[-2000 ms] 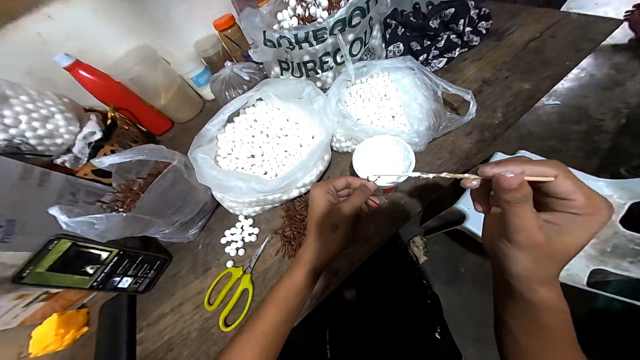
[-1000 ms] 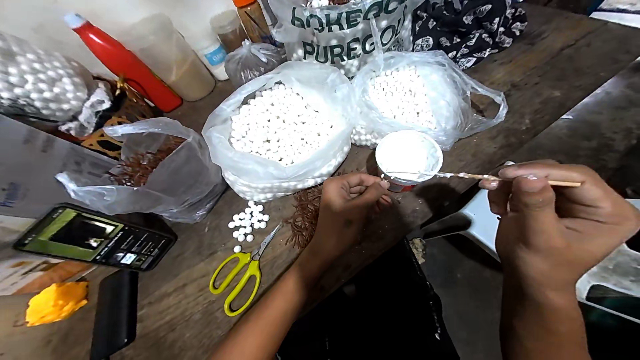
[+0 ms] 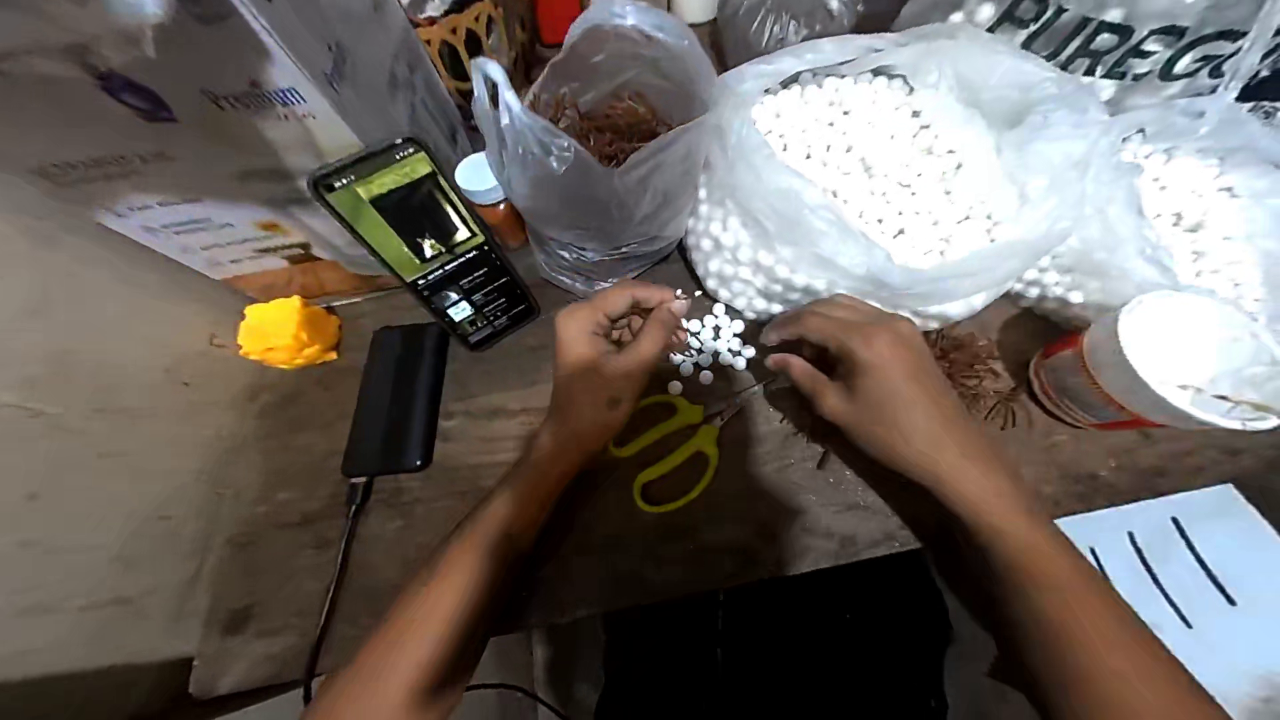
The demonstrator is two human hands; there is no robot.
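Small white balls (image 3: 712, 340) lie loose on the wooden table between my hands. At their left, my left hand (image 3: 615, 355) pinches a thin piece with a small white tip between thumb and fingers. To their right, my right hand (image 3: 850, 370) hovers with thumb and fingers apart, nothing visible in it. Yellow-handled scissors (image 3: 680, 465) lie below the balls, blades pointing toward my right hand. A tub of white paste (image 3: 1190, 360) stands at the right, with a stick resting in it. Cut reddish-brown wires or stems (image 3: 970, 375) lie near my right hand.
Behind are an open plastic bag of white balls (image 3: 880, 180), another such bag (image 3: 1195, 220) and a bag of brown pieces (image 3: 620, 140). At left stand a phone (image 3: 430, 240), a black power bank with a cable (image 3: 397, 400), a yellow lump (image 3: 288, 332) and a cardboard box (image 3: 230, 150).
My right hand has let go of the stick, which now rests in the tub. Both hands have moved to the loose balls. The view has swung left and nearer the table.
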